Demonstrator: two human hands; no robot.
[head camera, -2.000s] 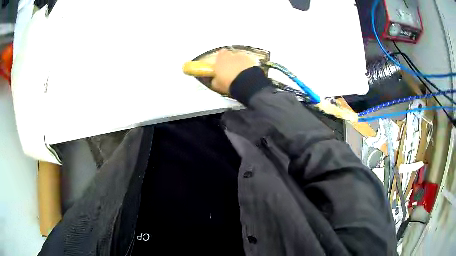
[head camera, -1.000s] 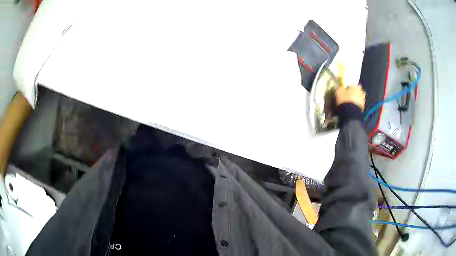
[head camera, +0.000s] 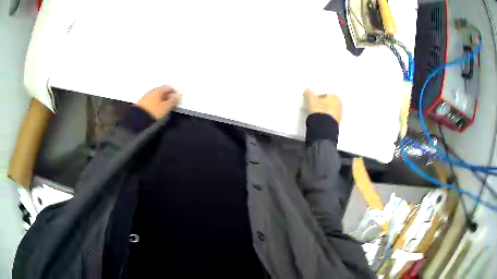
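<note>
The white pressing table (head camera: 41, 60) is washed out, and I cannot make out the outline of a cloth panel on it. My left hand (head camera: 159, 102) is at the table's near edge, left of centre, with its fingers curled. My right hand (head camera: 325, 104) is on the white surface near the front right, fingers bent and close together. Whether either hand pinches cloth is hidden by the glare. The steam iron (head camera: 366, 23), with a yellow handle, lies on the dark rest pad (head camera: 353, 46) at the far right, untouched.
A red-and-black steam generator (head camera: 446, 71) stands right of the table. Blue hoses (head camera: 423, 93) run from the iron and generator along the right. A brown cardboard roll (head camera: 30, 143) is below left. A bin of papers and scraps (head camera: 400, 218) is below right.
My right hand has let go of the iron and moved left and nearer to the table's front. The iron is now on the rest pad. My left hand has come into view at the near edge.
</note>
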